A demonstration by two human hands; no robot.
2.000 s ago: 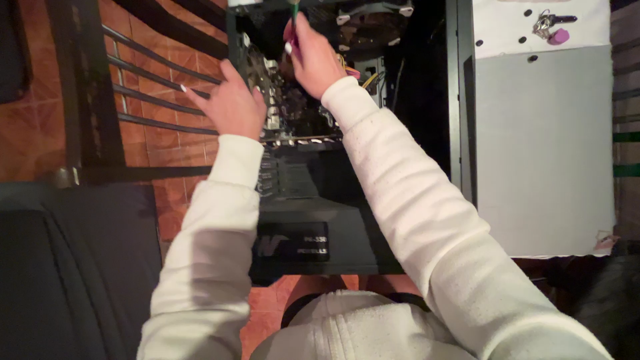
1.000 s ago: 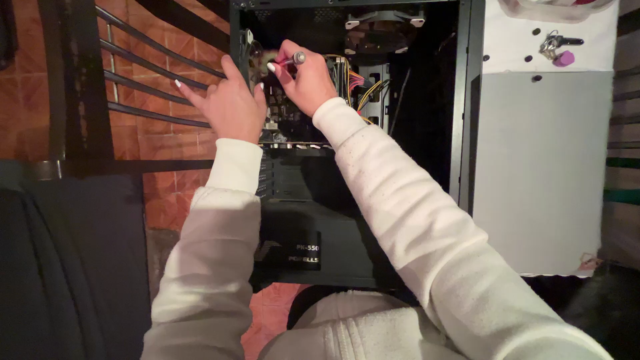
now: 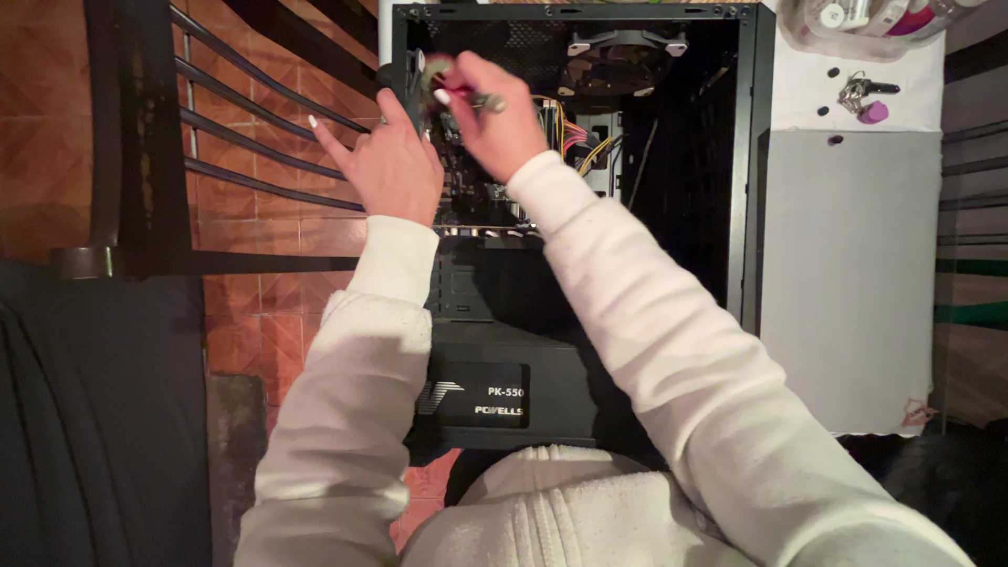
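Note:
An open black computer case (image 3: 752, 197) lies before me, its power supply (image 3: 480, 394) at the near end. My right hand (image 3: 500, 118) holds a slim brush (image 3: 490, 103) by its handle; the pale bristle end (image 3: 435, 75) is blurred near the case's upper left inner corner. My left hand (image 3: 394, 169) rests on the case's left edge, fingers spread, and nothing shows in it. Beneath the right hand lies the motherboard (image 3: 472, 173), partly hidden. Colored cables (image 3: 583, 142) run beside it, and a round fan (image 3: 618, 67) sits at the far end.
Right of the case is a grey panel (image 3: 850, 276) on a white surface, with keys (image 3: 858, 90), a purple object (image 3: 874, 113) and several small dark pieces near its far end. A clear plastic container (image 3: 846, 35) stands beyond. Chair bars (image 3: 268, 118) are on the left.
My right hand has come down and towards the left edge with the brush, whose end now points into the upper left corner. My left hand has stayed by the left edge.

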